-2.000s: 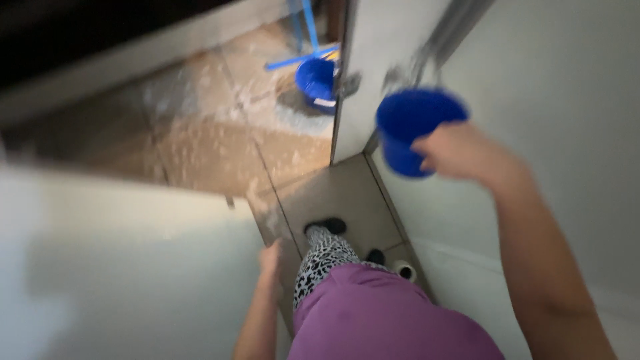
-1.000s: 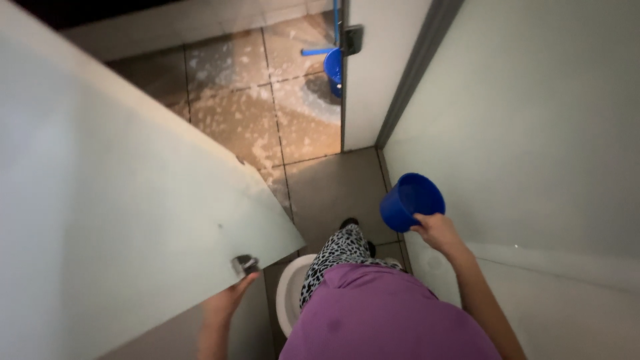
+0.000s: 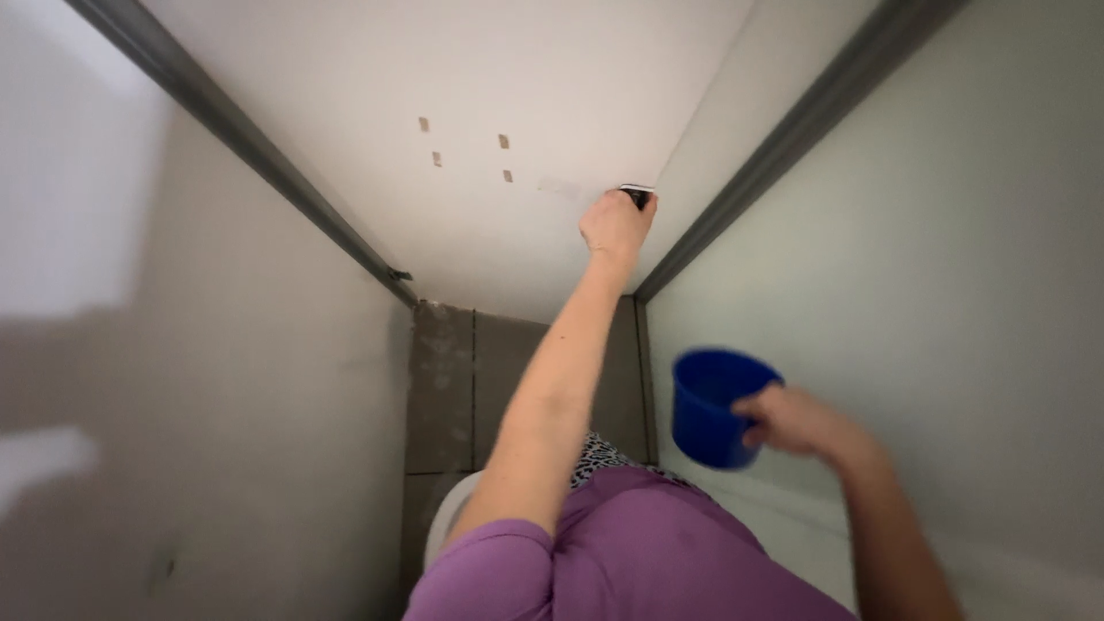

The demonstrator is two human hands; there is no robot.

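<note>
My left hand reaches out across the stall to the right edge of the white door, with its fingers closed around a dark door latch. Held at the lower right by my right hand is a blue plastic dipper, its mouth facing up. What it contains cannot be made out. The right hand is slightly blurred.
Pale partition walls stand at left and right, with grey metal frame strips along the door. Grey floor tiles lie below. The rim of a white toilet bowl shows beside my body.
The door, swung inward before, now stands across the doorway, hiding the wet tiles and the other blue vessel outside. My left hand has moved from the left side to the door's right edge.
</note>
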